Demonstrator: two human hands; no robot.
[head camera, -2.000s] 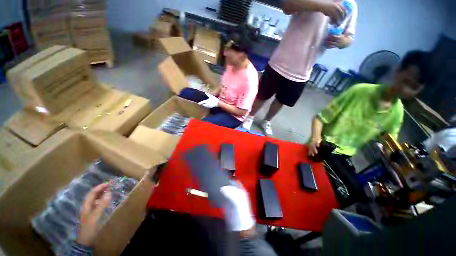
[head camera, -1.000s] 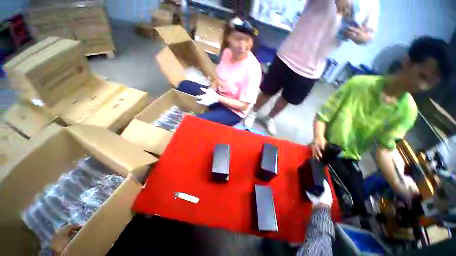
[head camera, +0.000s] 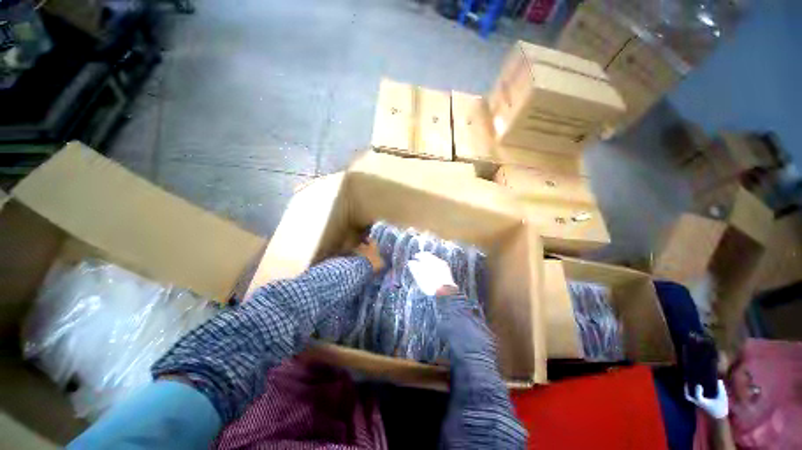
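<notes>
The packing carton (head camera: 514, 299) stands open in front of me, with rows of bagged housings (head camera: 413, 321) inside, grey and shiny under clear film. My bare left hand (head camera: 375, 255) is in the carton at the far left end of the rows, its fingers partly hidden. My right hand (head camera: 431, 272), in a white glove, lies over the far part of the rows, near my left hand. Blur hides whether either hand grips a bagged piece.
A bag carton (head camera: 132, 224) with whitish clear poly bags (head camera: 105, 325) stands at left. Sealed cartons (head camera: 554, 97) are beyond. A second packing carton (head camera: 563, 308), the red table (head camera: 598, 409) and a person in pink (head camera: 765, 387) with a dark piece (head camera: 701, 362) are at right.
The view has swung left, from the table to the cartons. My right hand has left the black housing at the table's right edge and is in the carton. My left hand is deeper in the carton.
</notes>
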